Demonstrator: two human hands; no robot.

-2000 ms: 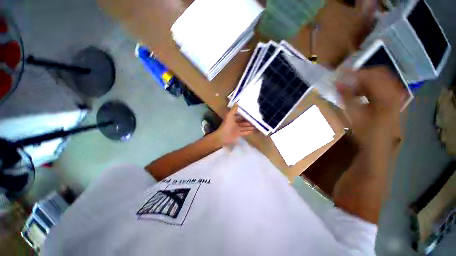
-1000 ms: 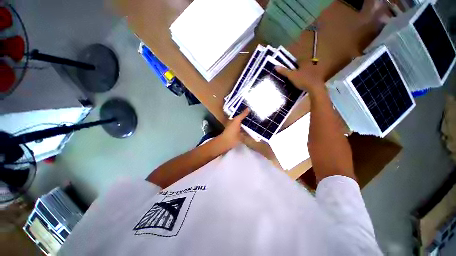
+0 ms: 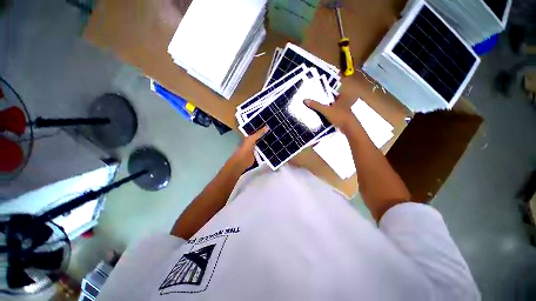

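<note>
Several small solar panels (image 3: 276, 136) with dark grids and pale frames lie fanned in front of me, with glare on the top one. My left hand (image 3: 251, 147) grips their lower left edge, thumb on top. My right hand (image 3: 335, 111) grips their right edge, thumb on top, fingers mostly hidden beneath. Another panel (image 3: 292, 59) shows behind them on the table. White sheets (image 3: 372, 123) lie on the table on both sides of my right forearm.
A stack of white pieces (image 3: 218, 44) stands at left. A yellow-black-handled tool (image 3: 345, 56) lies behind the panels. A panel stack (image 3: 436, 56) stands at right above an open cardboard box (image 3: 438, 150). A green divider board (image 3: 289, 20) is at the back. Standing fans (image 3: 120, 120) are at far left.
Both hands now hold several panels together, shifted left and away from the panel left behind. Earlier my right hand moved from the right-hand stack to these panels. The view has also shifted.
</note>
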